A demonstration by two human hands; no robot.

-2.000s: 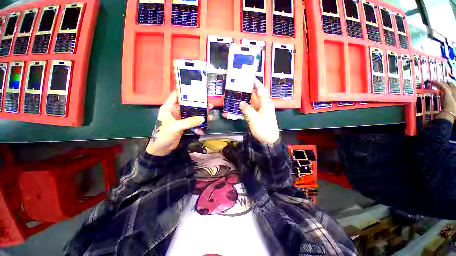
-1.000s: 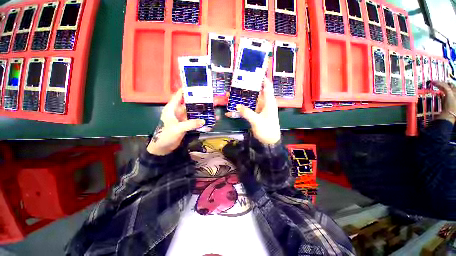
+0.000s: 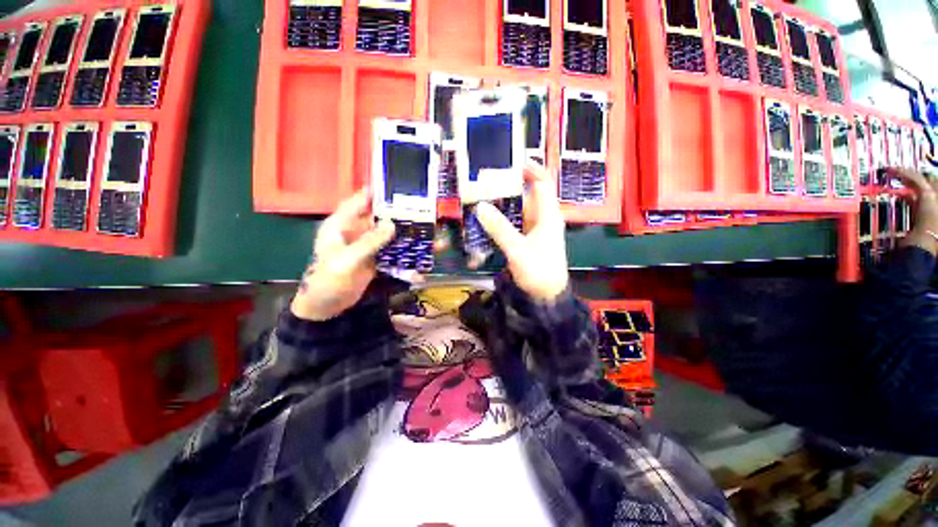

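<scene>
My left hand (image 3: 345,252) holds a keypad phone (image 3: 406,190) upright, its thumb at the top of the keypad. My right hand (image 3: 530,226) holds another keypad phone (image 3: 491,154), its thumb over the keys. Both displays show a dark blue area with white around or below it. The two phones are held above the front edge of the red phone tray (image 3: 437,64), close together and not clearly touching. Behind the right phone, phones in the tray's front row are partly hidden. Another phone (image 3: 583,144) lies in that row to the right.
A neighbouring tray (image 3: 175,154) of phones lies at left on the dark green bench (image 3: 226,113). Another tray (image 3: 741,201) lies at right, stacked on one below. Another person's hand (image 3: 921,201) is at the far right. Red stools (image 3: 93,396) stand below the bench.
My thumbs have moved up on the keypads. The right phone has shifted left and stands straighter. Both screens look different. The colour bands on a phone in the left tray are gone.
</scene>
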